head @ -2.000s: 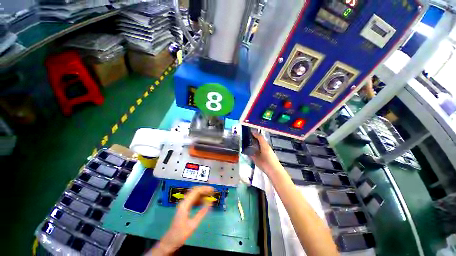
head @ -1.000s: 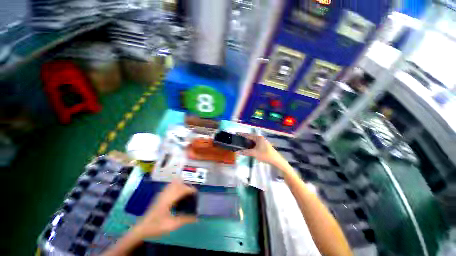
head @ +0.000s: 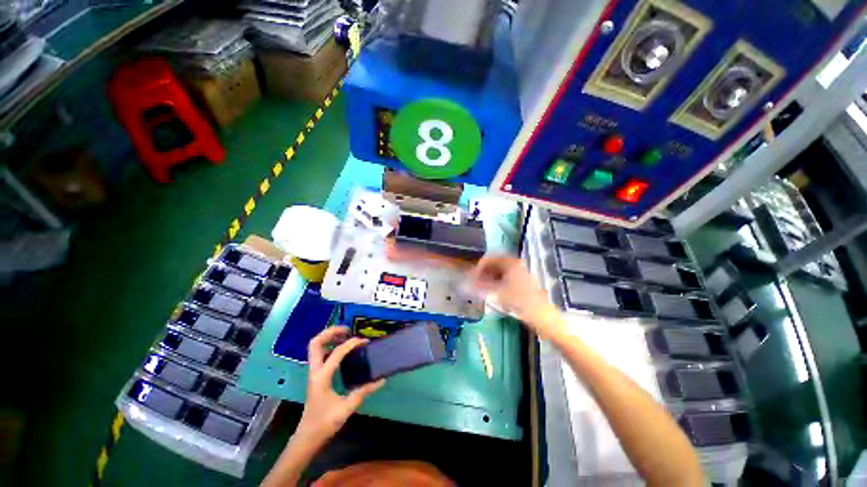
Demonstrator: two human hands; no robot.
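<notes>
My left hand holds a dark phone-sized assembly by its left end, tilted, in front of the press. Another dark assembly lies on the orange-brown press fixture, under the raised press head with its green disc 8. My right hand is blurred at the right front of the fixture, over the silver-grey base plate. Its fingers are bunched, and I cannot tell whether they hold anything.
Trays of dark pieces stand lower left and right. A blue control box hangs upper right. A white tub and dark blue loose piece are left of the press. A thin yellowish stick lies on the mat.
The assembly from my right hand now lies on the fixture. My right hand has moved down toward the plate's front edge. My left hand's assembly is tilted up. The view has shifted closer.
</notes>
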